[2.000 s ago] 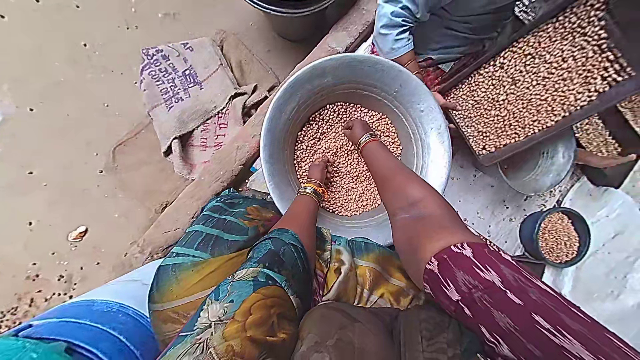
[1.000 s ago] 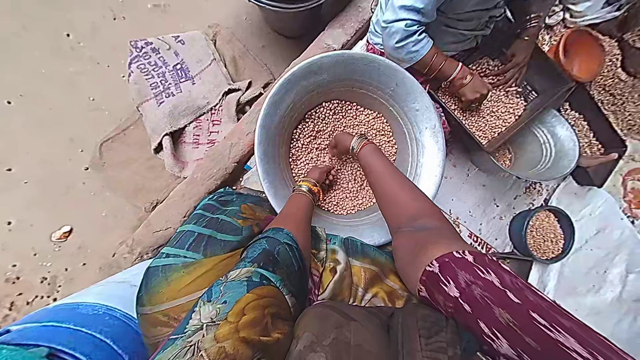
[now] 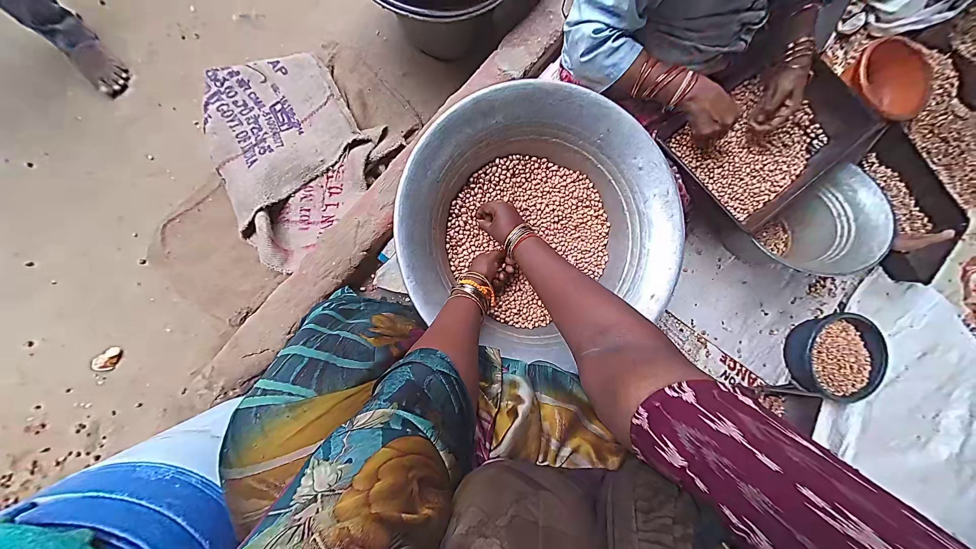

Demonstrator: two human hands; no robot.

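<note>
A wide aluminium basin (image 3: 648,229) stands before me, its floor covered with shelled peanuts or similar light-brown nuts (image 3: 564,206). Both my hands are inside it. My left hand (image 3: 489,267), with bangles at the wrist, is low over the pile; a few kernels show at its curled fingers, partly hidden by my right wrist. My right hand (image 3: 499,219), also with bangles, is farther up with its fingers curled at the left part of the pile. Whether anything lies within those fingers cannot be seen.
Another person's hands (image 3: 713,114) work over a dark metal tray (image 3: 820,179) of nuts. A metal bowl (image 3: 846,221), an orange pot (image 3: 892,80) and a dark cup of nuts (image 3: 840,357) are at right. Jute sacks (image 3: 282,145) lie left beyond a raised ledge (image 3: 328,271); a bare foot (image 3: 99,67) shows top left.
The other person's tray, tilted across the right side two seconds ago, has moved back, and that person's hands are in it. My right hand has shifted left over the nuts. A foot has appeared top left.
</note>
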